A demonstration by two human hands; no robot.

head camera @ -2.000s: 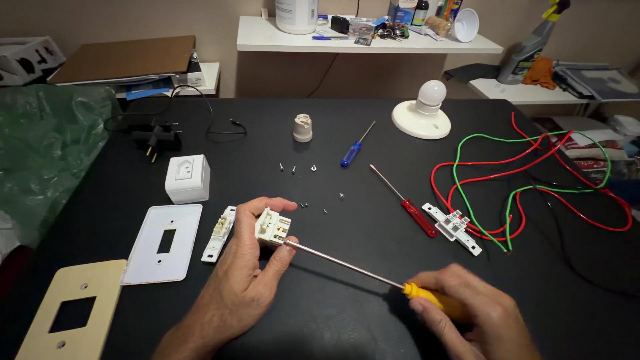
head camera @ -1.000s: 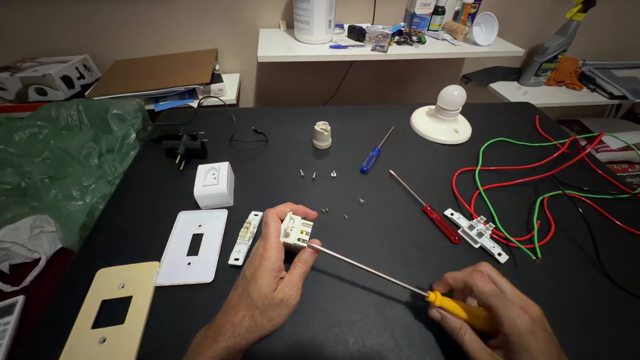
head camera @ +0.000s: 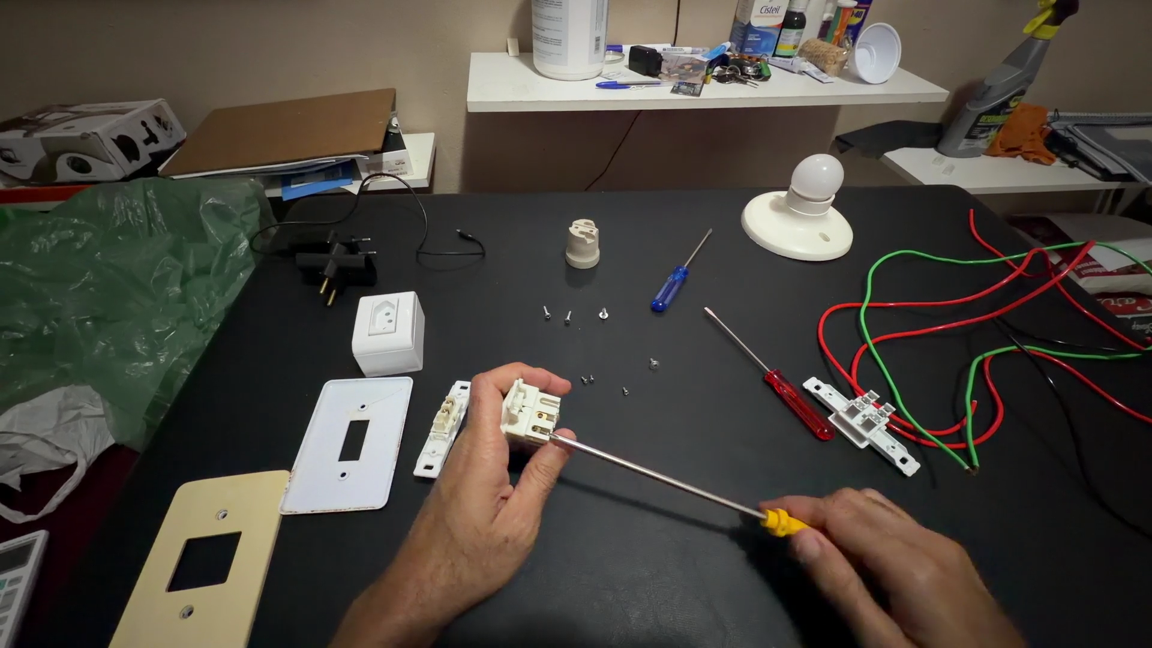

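Observation:
My left hand (head camera: pixel 490 504) holds a cream electrical switch or socket module (head camera: pixel 531 412) between fingers and thumb, its terminal side showing. My right hand (head camera: pixel 886 562) grips the yellow handle of a long screwdriver (head camera: pixel 661 477), whose tip meets the module's lower right edge. Left of the module lies a white mounting strap with a fitted module (head camera: pixel 443 430). Several small screws (head camera: pixel 603 314) lie beyond it. A red screwdriver (head camera: pixel 796 400) and an empty white mounting strap (head camera: pixel 862 423) rest at the right, a blue screwdriver (head camera: pixel 670 286) farther back.
At left are a white wall plate (head camera: pixel 387 450), a cream wall plate (head camera: pixel 247 540), a boxed socket (head camera: pixel 389 333) and a black plug adapter (head camera: pixel 333 265). A ceramic lampholder (head camera: pixel 583 245) and a bulb on a round base (head camera: pixel 796 225) stand behind. Red and green wires (head camera: pixel 868 297) spread right.
The fingers of my right hand have shifted on the yellow handle. The module stays in my left hand, with the screwdriver tip still at it.

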